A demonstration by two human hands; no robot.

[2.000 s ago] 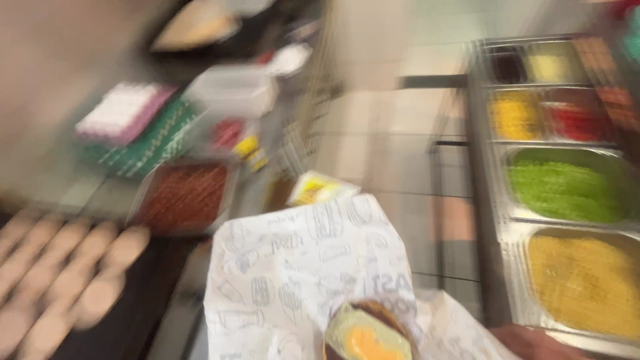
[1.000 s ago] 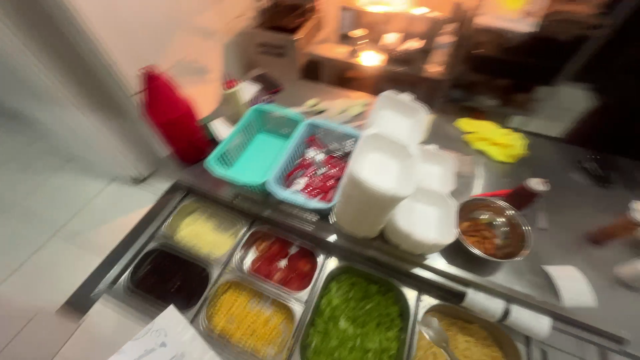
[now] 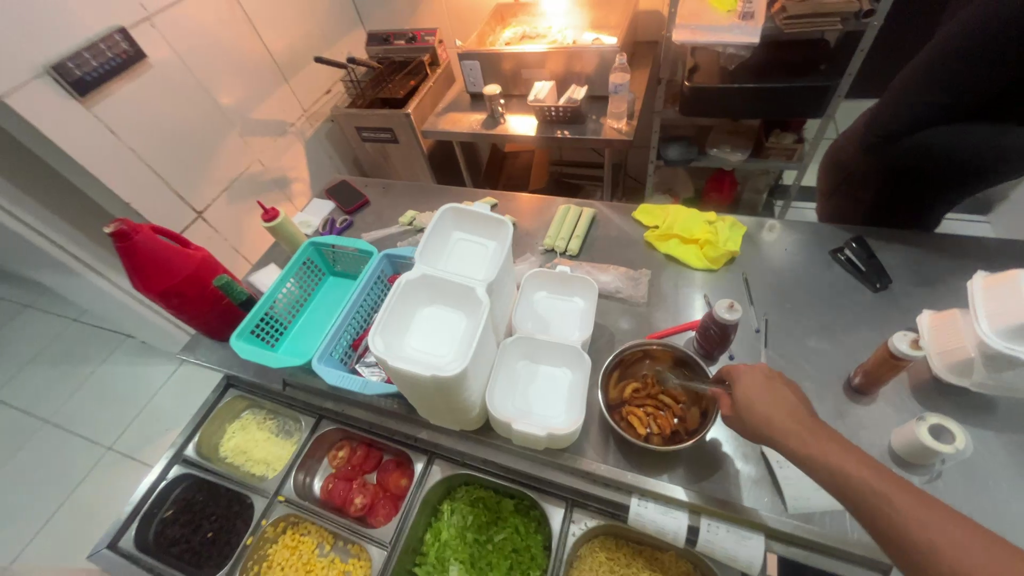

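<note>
My right hand (image 3: 760, 404) reaches in from the right, closed around the handle of a utensil (image 3: 694, 384) whose end is in a steel bowl (image 3: 608, 412) of browned, sliced food (image 3: 658, 408). Just behind the bowl stand a dark sauce bottle (image 3: 717, 328) and a red-handled item (image 3: 674, 330). Left of the bowl are stacks of white foam clamshell boxes (image 3: 540, 384). In front lie steel pans of shredded lettuce (image 3: 484, 532), sliced tomatoes (image 3: 368, 484), corn (image 3: 308, 552), grated cheese (image 3: 258, 442), dark food (image 3: 202, 520) and pale yellow shreds (image 3: 628, 558). My left hand is not in view.
Turquoise (image 3: 308, 300) and blue baskets (image 3: 344, 360) sit left, beside a red jug (image 3: 176, 276). A yellow cloth (image 3: 692, 236), stapler (image 3: 860, 264), orange-brown sauce bottle (image 3: 884, 364), paper roll (image 3: 928, 440) and more foam boxes (image 3: 972, 328) occupy the right. A dark-clothed person (image 3: 928, 120) stands beyond the counter.
The view has swung from the wrapped burger to the counter. My right hand now holds the utensil in the steel bowl; one second ago no hand showed there. The white wrapper has left view.
</note>
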